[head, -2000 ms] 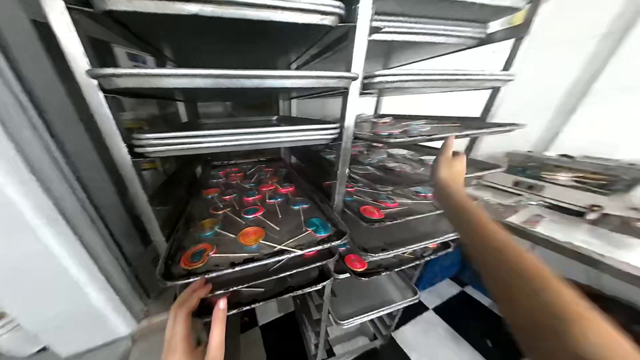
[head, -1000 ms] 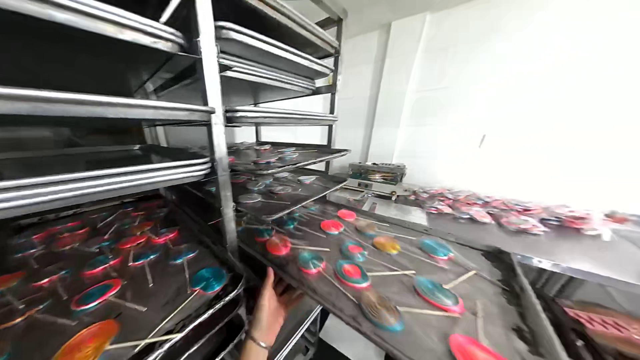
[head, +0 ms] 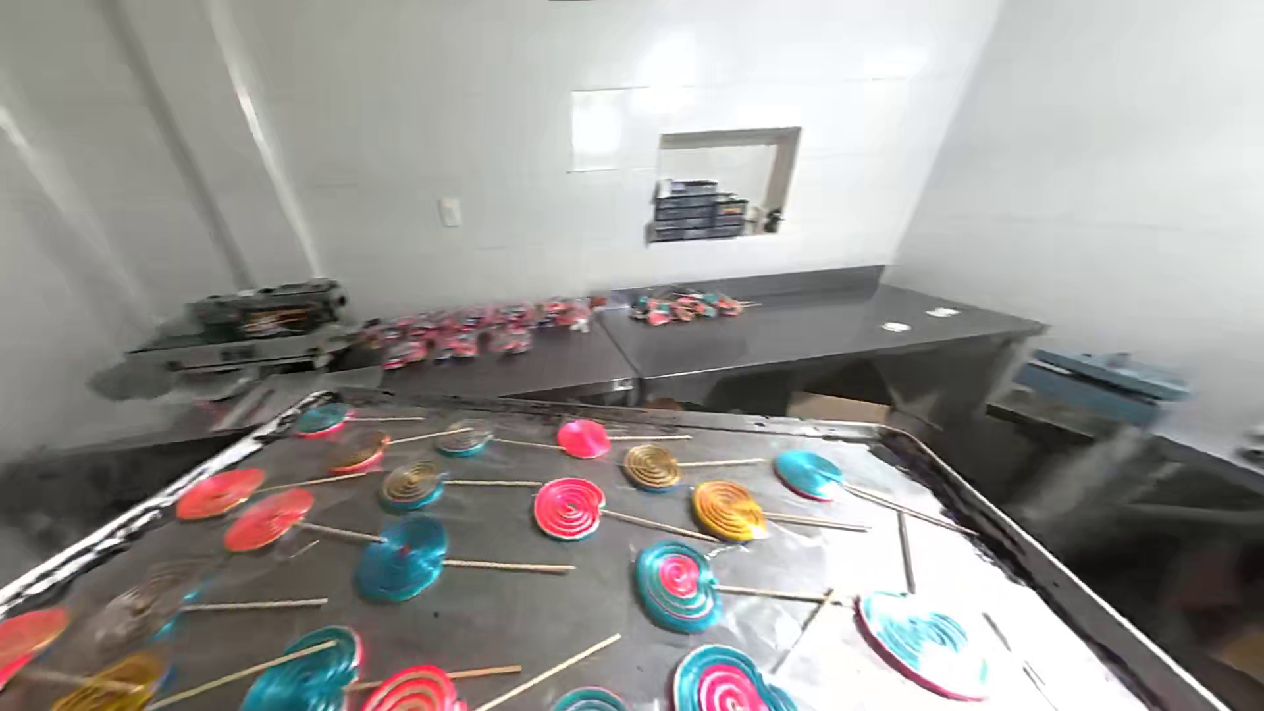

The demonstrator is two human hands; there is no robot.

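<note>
A metal baking tray (head: 504, 617) fills the lower part of the head view, with a dark, worn rim. Spiral lollipops on sticks lie spread over it: a pink one (head: 570, 509), an orange one (head: 729, 511), a teal one with a pink centre (head: 678, 587), a plain teal one (head: 401, 558) and several more. A few loose sticks lie among them. Neither of my hands shows in this view, so what they hold or touch is hidden.
Beyond the tray, a dark metal counter (head: 750, 346) runs along the wall, bearing wrapped lollipops (head: 464, 331) and a smaller heap of lollipops (head: 684, 305). A metal machine (head: 267, 326) stands at left. At right is a blue-grey device (head: 1096, 380). A cardboard box (head: 839, 408) sits below the counter.
The view has swung right, away from the tray rack. The lollipop tray, beside the rack a second ago with a hand under its edge, now lies before me; that hand is out of view.
</note>
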